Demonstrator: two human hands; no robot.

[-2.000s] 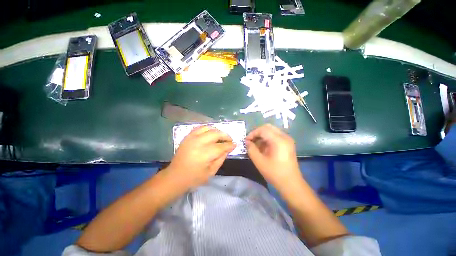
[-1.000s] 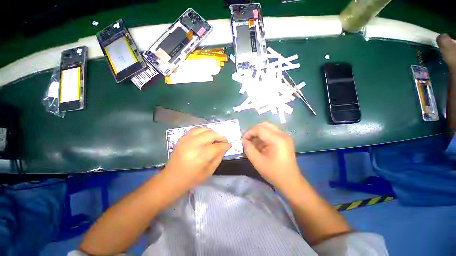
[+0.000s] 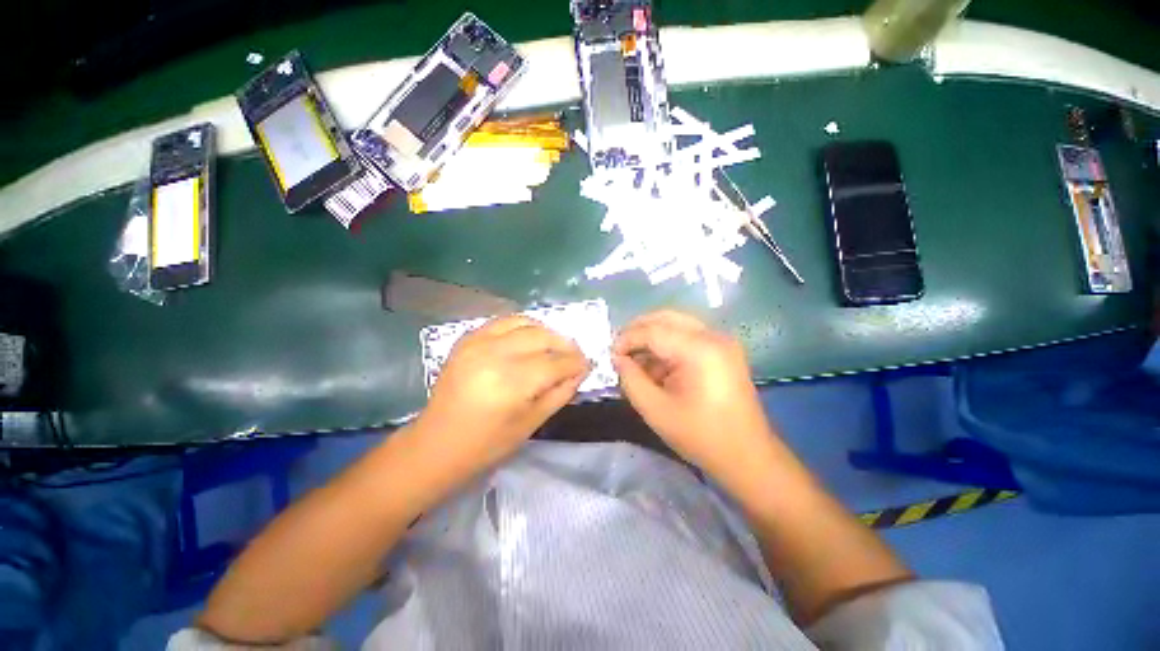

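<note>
A white, glaring phone frame [image 3: 579,323] lies at the near edge of the green mat, its long side running left to right. My left hand [image 3: 509,375] rests over its left and middle part, thumb and fingers pinched together. My right hand [image 3: 681,375] is at its right end, fingers curled and pinched at the frame's edge. Glare and the fingers hide whether either hand pinches a small piece. A brown-grey flat strip [image 3: 439,296] lies just beyond the frame.
Beyond lie a pile of white paper strips [image 3: 662,216] with tweezers [image 3: 767,239], a black phone [image 3: 871,223] at right, orange-yellow pieces [image 3: 509,159], open phone frames [image 3: 445,102] and part-assembled phones [image 3: 295,134]. Another phone frame [image 3: 1094,223] lies far right. A white rail [image 3: 763,57] runs behind.
The camera view has shifted slightly. Both hands stay at the frame, nearly in the same pose. Another person's hand, seen at the right edge a second ago, is out of view.
</note>
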